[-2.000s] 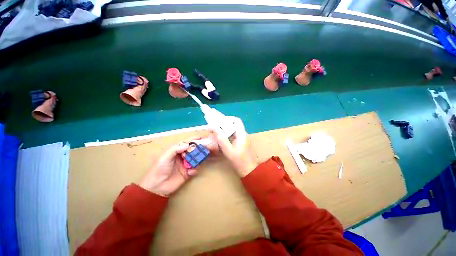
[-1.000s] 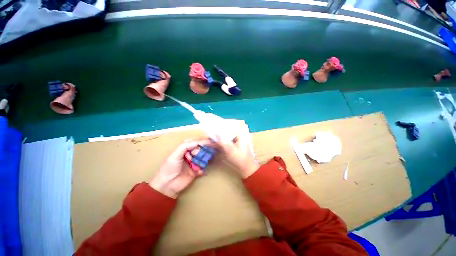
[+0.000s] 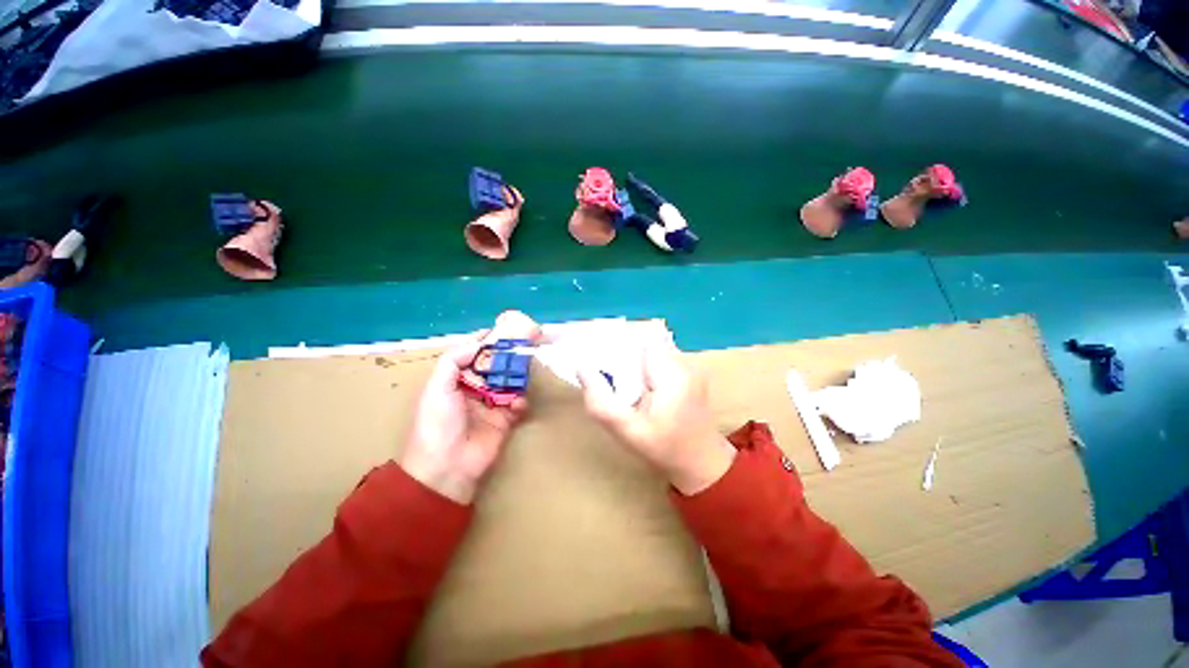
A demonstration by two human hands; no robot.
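My left hand [image 3: 454, 424] holds a figure part with a dark blue blocky piece [image 3: 502, 367] facing up and red along its lower side, above the cardboard. My right hand [image 3: 662, 415] is closed around a white glue bottle [image 3: 584, 362], just right of the part. The bottle's nozzle points left towards the part; its thin tip is too faint to make out. A white sheet lies under the bottle, hard to tell apart from it.
Tan figure parts [image 3: 249, 244] with blue or red pieces and a black-and-white part [image 3: 664, 219] lie on the green conveyor. Crumpled tissue [image 3: 875, 401] and a white strip [image 3: 814, 420] lie on the right cardboard. A blue crate [image 3: 46, 431] and pale sheets [image 3: 141, 502] stand left.
The nozzle has swung from pointing up over the belt to pointing left at the held part. My left hand has raised and turned the part. The belt parts have shifted right in view.
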